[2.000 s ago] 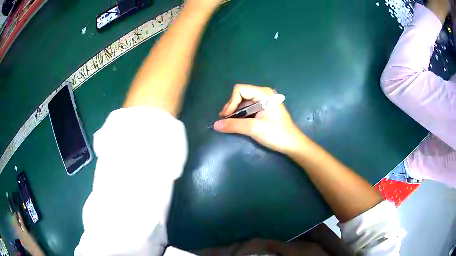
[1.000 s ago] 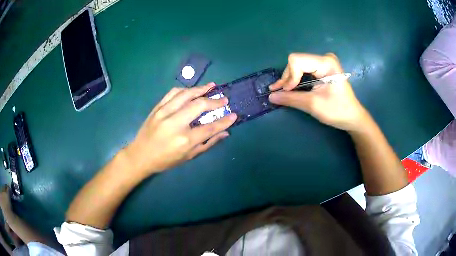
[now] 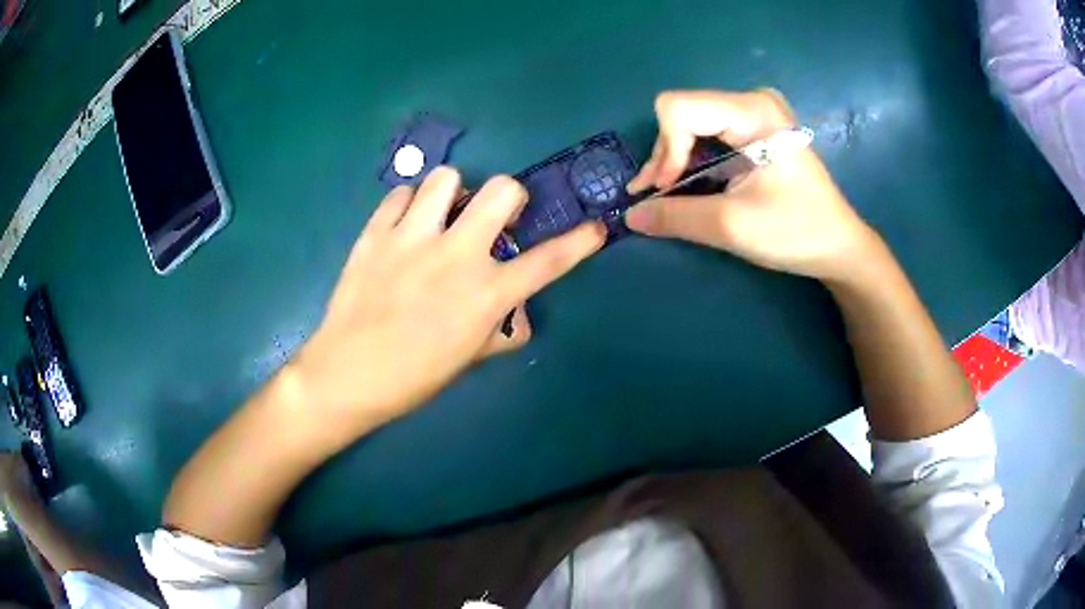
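A dark oblong housing lies on the green table, its round grille at the right end. My left hand lies over its left part and holds it down, hiding the circuit board area. My right hand holds slim tweezers like a pen, their tip at the housing's right end beside the grille. A small dark squarish piece with a white disc lies just above my left fingers. Whether wires join it to the housing cannot be told.
A smartphone lies at the upper left, beside a worn pale strip. Other dark units lie at the far left, near another person's arm. A pink sleeve is at the upper right. The table edge runs at lower right.
My left hand came from far forward onto the housing, and its fingers have since moved towards the grille. The tweezers, first over bare table, are now at the housing, their tip lower beside the grille.
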